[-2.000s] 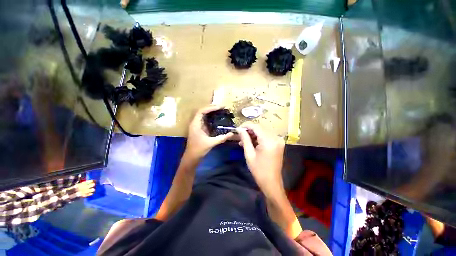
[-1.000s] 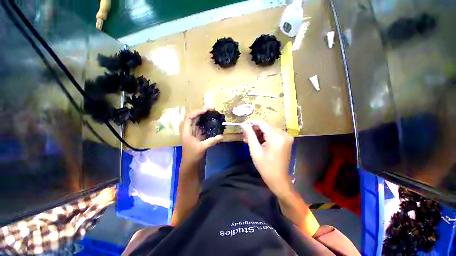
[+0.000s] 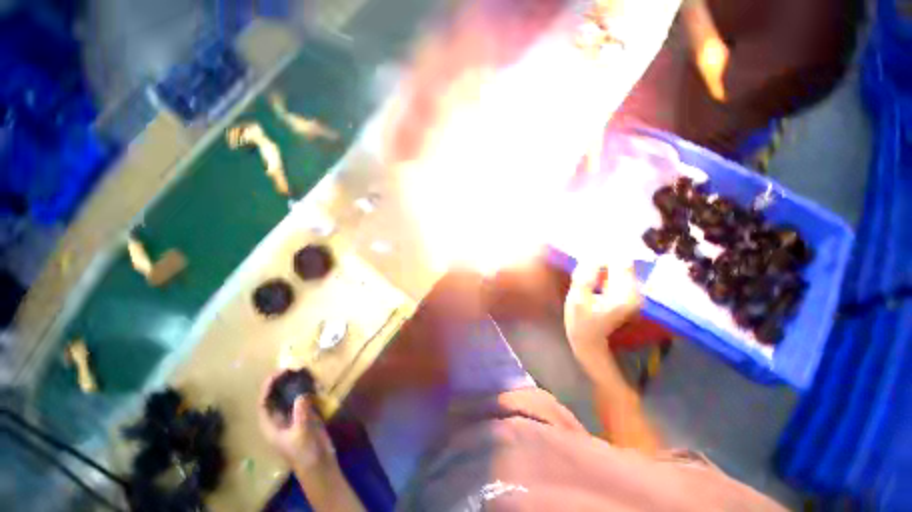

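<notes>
My left hand (image 3: 300,440) holds a black spiky hair piece (image 3: 291,392) at the front edge of the bench. My right hand (image 3: 603,310) is at the near-left rim of the right blue bin (image 3: 720,345); its fingers are bent and blurred, and I cannot tell whether it holds anything. The applicator stick cannot be made out. Dark brown-black hair parts (image 3: 745,255) lie piled on white liner in the bin. The small white glue dish (image 3: 331,334) sits on the mat beyond my left hand. Two finished-looking spiky pieces (image 3: 273,297) (image 3: 313,262) stand behind it.
Black spiky clumps (image 3: 175,450) lie at the bench's left end, near a cable. The green conveyor (image 3: 205,215) beyond the bench carries tan branch-like parts (image 3: 262,155). Strong glare covers the right bench end and divider. Another person's hand (image 3: 712,68) shows at the top right.
The view has swung right and tilted, bringing the whole right bin in. My right hand has left the hair piece and moved to the bin. My left hand still holds its piece.
</notes>
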